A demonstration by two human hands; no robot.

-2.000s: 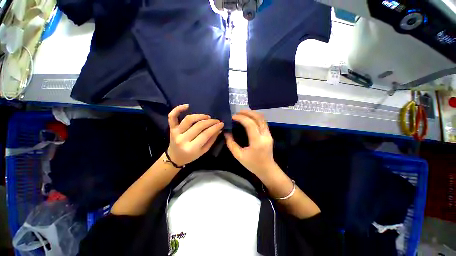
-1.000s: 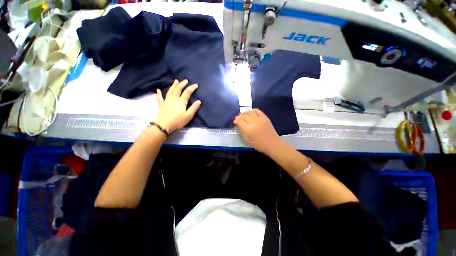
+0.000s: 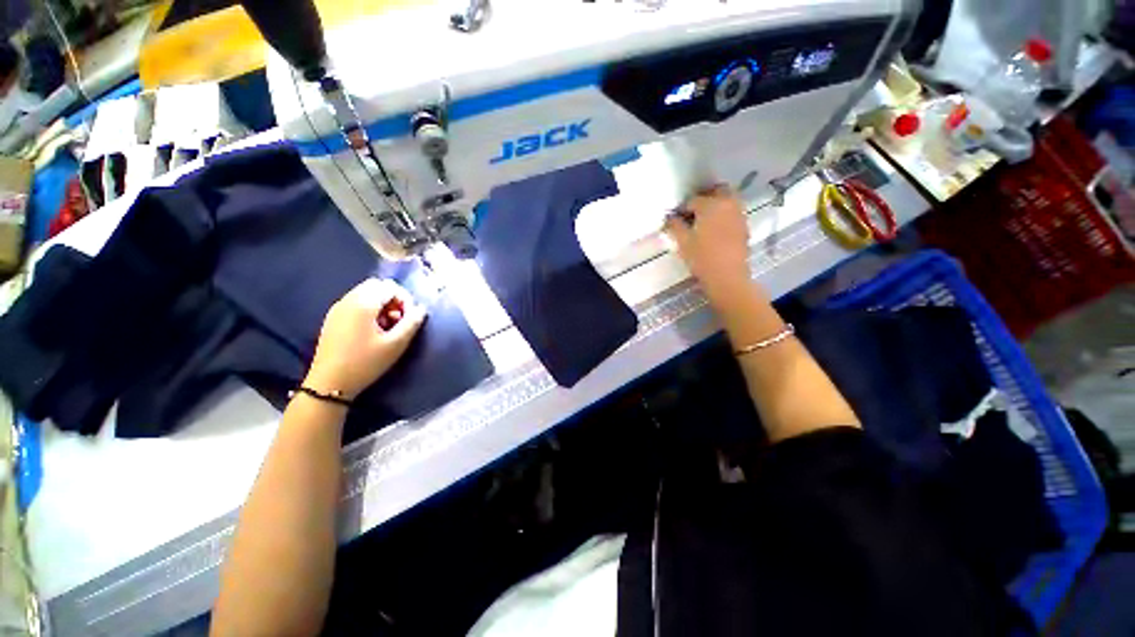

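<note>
The navy garment body (image 3: 293, 249) lies left of and under the lit needle of the white sewing machine (image 3: 535, 106). My left hand (image 3: 364, 339) rests on it beside the presser foot (image 3: 429, 264), fingers curled; a small red spot shows at the fingers, and whether they pinch cloth is hidden. The navy cut piece (image 3: 554, 280) lies flat right of the needle. My right hand (image 3: 716, 249) is on the table under the machine arm, fingers closed at a small dark tool (image 3: 682, 218), apparently snips, mostly hidden by the fingers.
Scissors with yellow and red handles (image 3: 856, 212) lie right of my right hand. A printed scale (image 3: 498, 417) runs along the front edge. A blue basket (image 3: 1058, 460) with navy cloth stands below right. A red crate (image 3: 1039, 230) and a plastic bottle (image 3: 1027, 75) are at far right.
The view has swung right. My right hand has left the cloth edge and reached right to the small dark tool. My left hand has moved closer to the needle, its fingers now curled.
</note>
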